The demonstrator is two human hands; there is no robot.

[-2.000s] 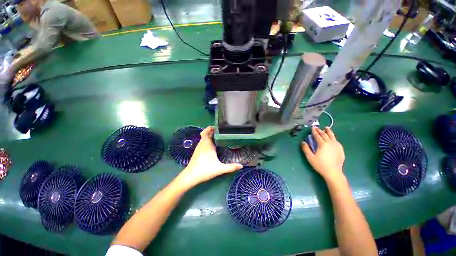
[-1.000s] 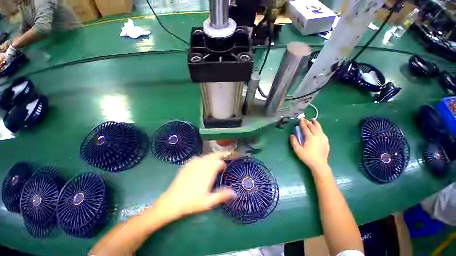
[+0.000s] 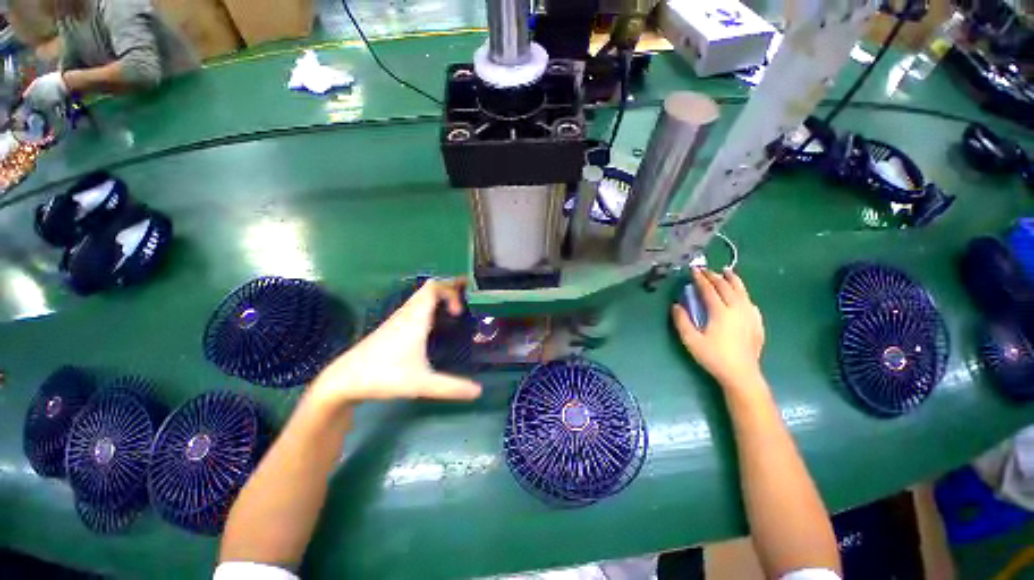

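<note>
My left hand (image 3: 397, 354) is curved around a blurred dark fan grille (image 3: 451, 340) at the left side of the press fixture (image 3: 527, 338), under the pneumatic press (image 3: 516, 227). Its thumb is toward me and its fingers are at the far side. Blur and the hand hide much of this grille. Behind the hand, part of another dark ribbed shape (image 3: 391, 300) shows. My right hand (image 3: 723, 329) rests over the small grey-blue press switch (image 3: 694, 306) and partly covers it. Overlapping fan grilles (image 3: 576, 431) lie in front of the press.
More grilles lie at left (image 3: 272, 329), near left (image 3: 198, 448) and right (image 3: 893, 357). Fan housings (image 3: 119, 249) lie at far left. A steel guide post (image 3: 669, 176) and slanting pale arm stand right of the press. A person (image 3: 119, 51) works at upper left.
My left hand has moved left from over the front grilles to a dark grille beside the fixture. My right hand stays at the switch. The view has shifted slightly.
</note>
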